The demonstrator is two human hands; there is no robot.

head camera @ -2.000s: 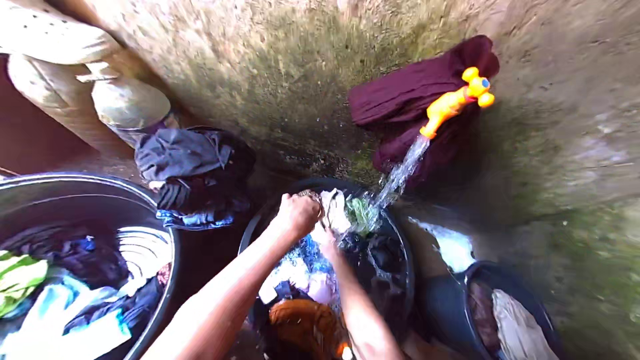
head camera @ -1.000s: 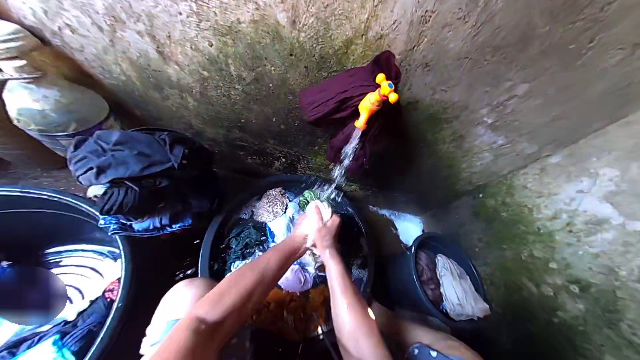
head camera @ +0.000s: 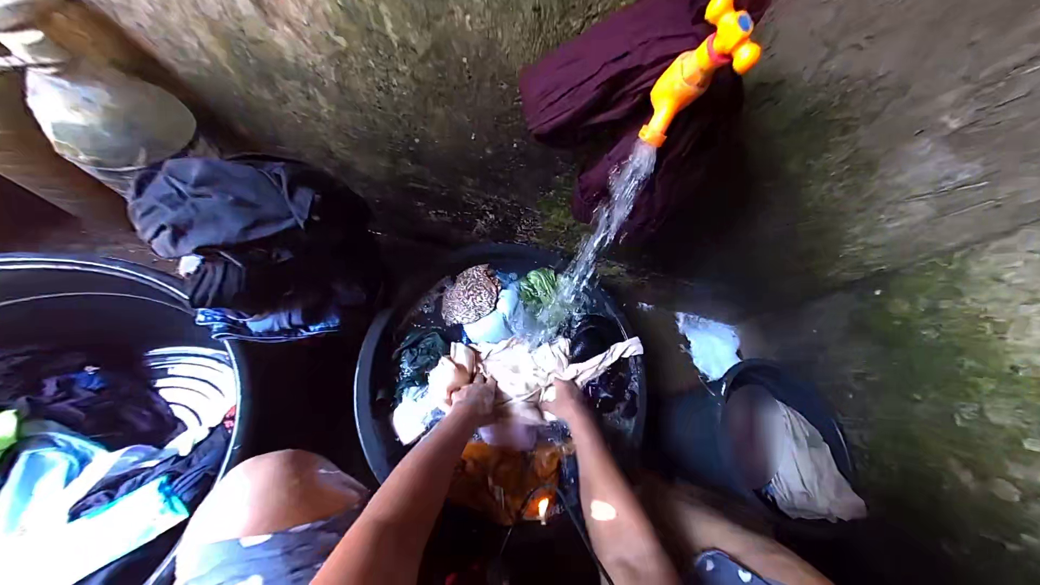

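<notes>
My left hand [head camera: 474, 398] grips one side of a cream-coloured cloth [head camera: 520, 370], and my right hand [head camera: 562, 398] grips it farther right. The cloth lies spread between them in a dark round tub [head camera: 368, 406] of water and wet clothes. An orange plastic tap [head camera: 686, 85] pours water into the tub just beyond the cloth. Around the cloth are a brown patterned cloth [head camera: 471, 295], a green cloth [head camera: 538, 288], a light blue cloth [head camera: 490, 325] and, nearer me, an orange-brown garment [head camera: 508, 475]. My fingertips are partly hidden in the folds.
A large dark tub [head camera: 236, 382] of clothes stands at the left, with a pile of dark clothes [head camera: 223, 207] behind it. A maroon cloth [head camera: 609, 73] hangs by the tap on the mossy wall [head camera: 390, 89]. A small bucket [head camera: 837, 422] holding cloth stands right.
My hands were close together on the bunched cloth one second ago; they are now apart, with the cloth spread out between them. The view has shifted.
</notes>
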